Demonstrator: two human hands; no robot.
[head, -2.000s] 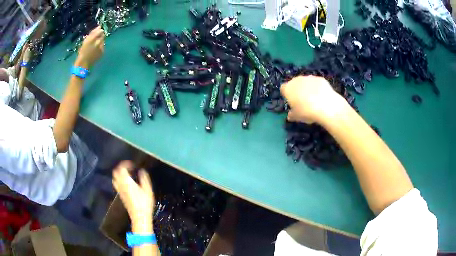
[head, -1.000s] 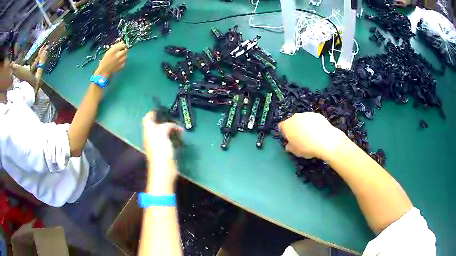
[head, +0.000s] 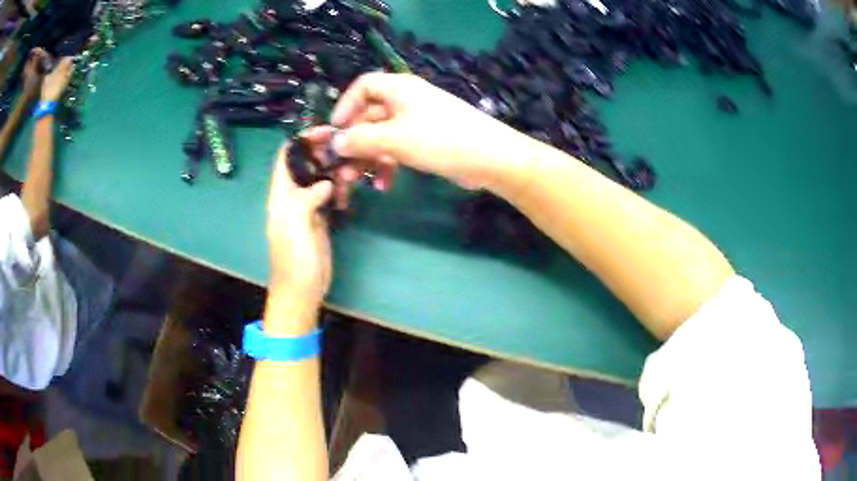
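My left hand (head: pixel 303 211), with a blue band on its wrist, holds a small black unit (head: pixel 308 162) above the table near its front edge. My right hand (head: pixel 395 127) meets it from the right, thumb and fingers closed at the unit; the fingers hide whether it grips a separate small part. Slim black housings (head: pixel 254 99), some with green strips, lie in a pile behind and left of my hands. Small black curved parts (head: pixel 554 103) lie heaped to the right, partly behind my right forearm.
The green table (head: pixel 742 207) has a thin pale front edge. Below it stands an open carton (head: pixel 164 385) with dark shiny units. At far left another worker's arm (head: pixel 38 169) with a blue wristband reaches over the table. One loose black part (head: pixel 726 104) lies at right.
My left hand took up a black unit and now holds it beside my right hand. My right hand moved left from the heap of curved parts to the unit. The view has shifted.
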